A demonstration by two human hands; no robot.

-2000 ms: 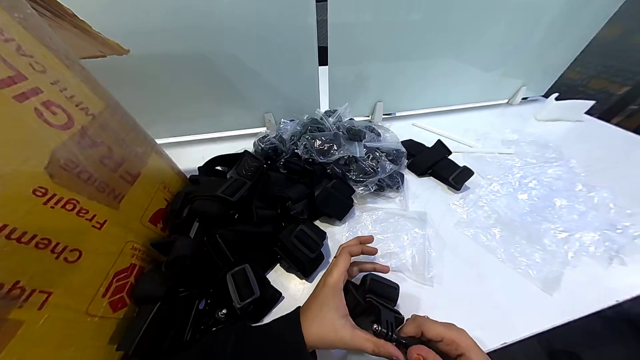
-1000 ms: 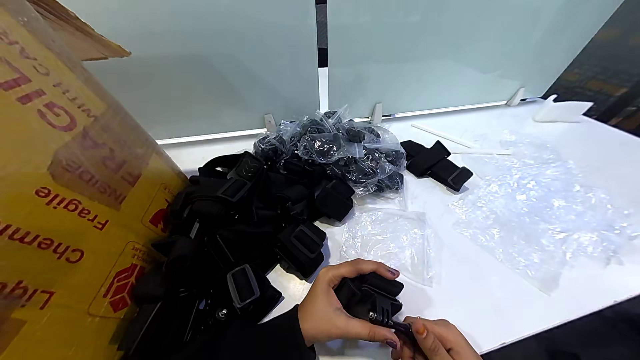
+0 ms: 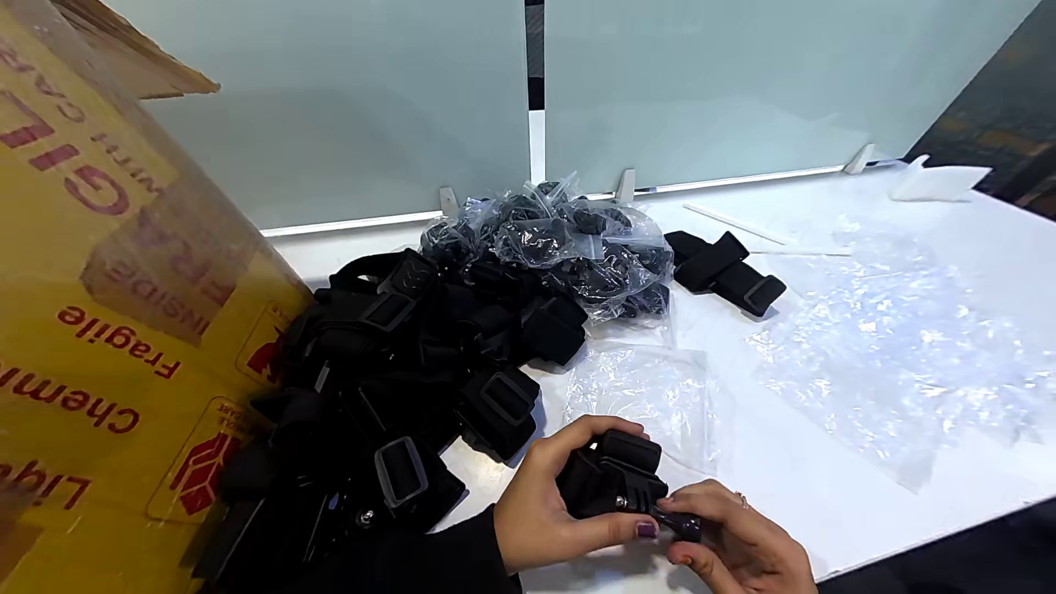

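My left hand [image 3: 549,503] is wrapped around a black strap mount [image 3: 615,474] with a buckle and a pronged plastic base, near the table's front edge. The fingers of my right hand [image 3: 738,536] pinch a black thumbscrew [image 3: 681,523] at the right side of that base. Left of my hands lies a heap of black elastic straps with plastic buckles [image 3: 396,305]. Behind it rest small black parts in clear zip bags [image 3: 561,239]. A flat clear plastic bag [image 3: 643,396] lies just beyond my hands.
A yellow-taped cardboard box [image 3: 140,330] stands at the left. One folded black strap [image 3: 726,272] lies right of the bagged parts. Empty clear bags [image 3: 916,346] are spread on the right, with thin white sticks [image 3: 734,223] behind. Frosted panels [image 3: 346,107] border the white table's back.
My left hand has turned around the mount, its thumb now along the near side of the base. My right fingers remain at the thumbscrew.
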